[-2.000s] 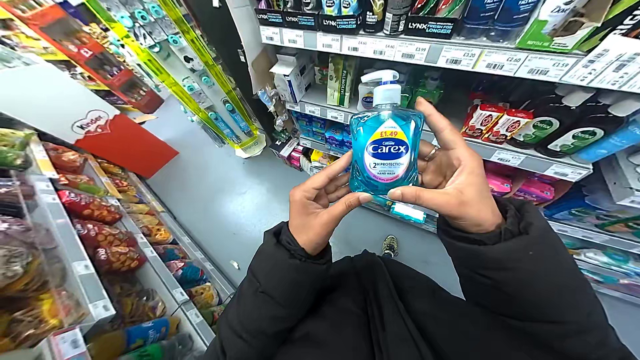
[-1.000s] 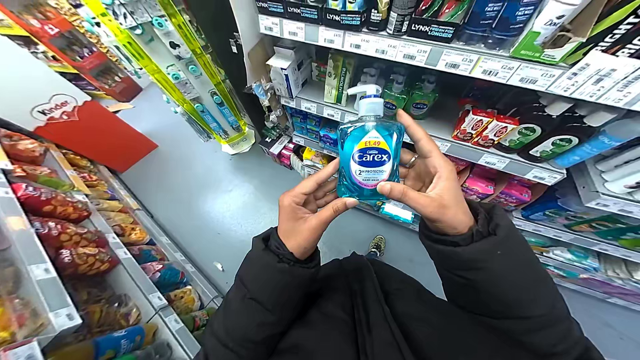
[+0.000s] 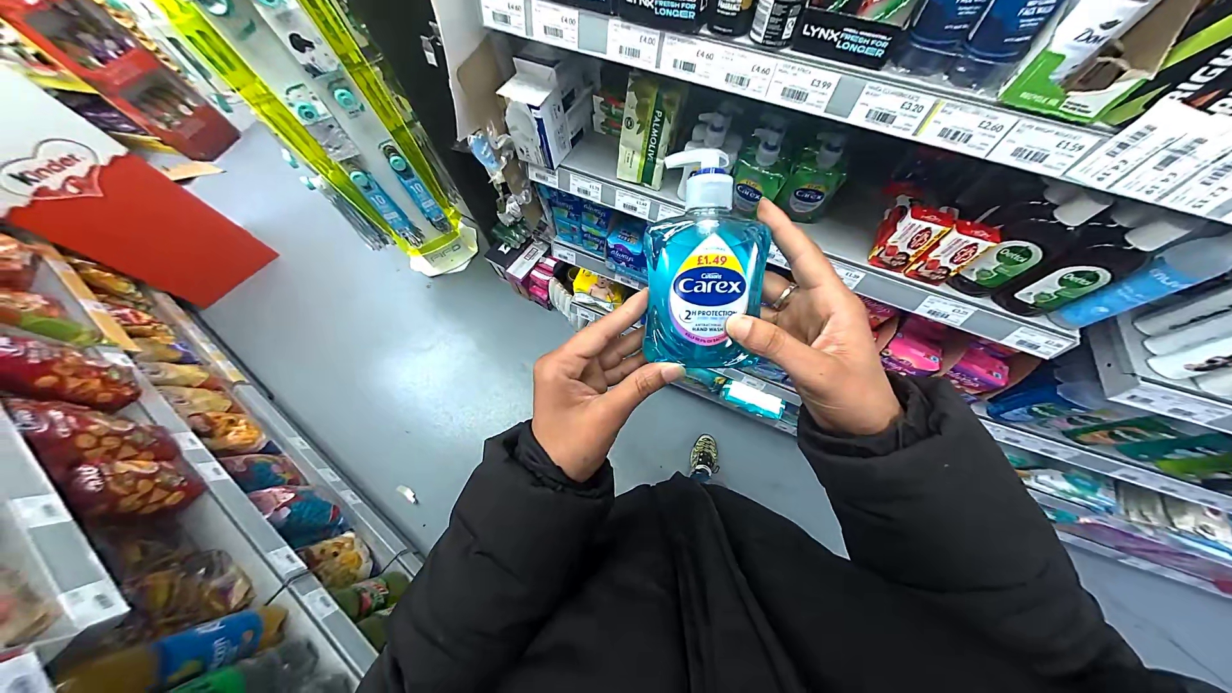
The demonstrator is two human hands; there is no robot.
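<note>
A clear pump bottle of blue Carex hand wash (image 3: 707, 279) is held upright between both hands, its label facing me and its white pump on top. My left hand (image 3: 597, 385) supports the lower left side, with the thumb at the bottom edge. On the right side, my right hand (image 3: 823, 322) grips the bottle, thumb across the label's lower part and index finger raised near the shoulder. A ring shows on that hand. Beyond the bottle, green Carex pump bottles (image 3: 811, 183) stand on a shelf beside a Palmolive box (image 3: 650, 130).
Shelving with a price-label edge (image 3: 770, 77) runs along the right, holding red soap packs (image 3: 910, 236) and dark Dettol bottles (image 3: 1068, 274). At left are bagged snacks (image 3: 125, 481) on shelves and a red Kinder display (image 3: 183, 231). A hanging rack (image 3: 375, 144) stands beyond the grey floor (image 3: 366, 356).
Both hands still hold the bottle in front of me. The view has shifted slightly from two seconds ago.
</note>
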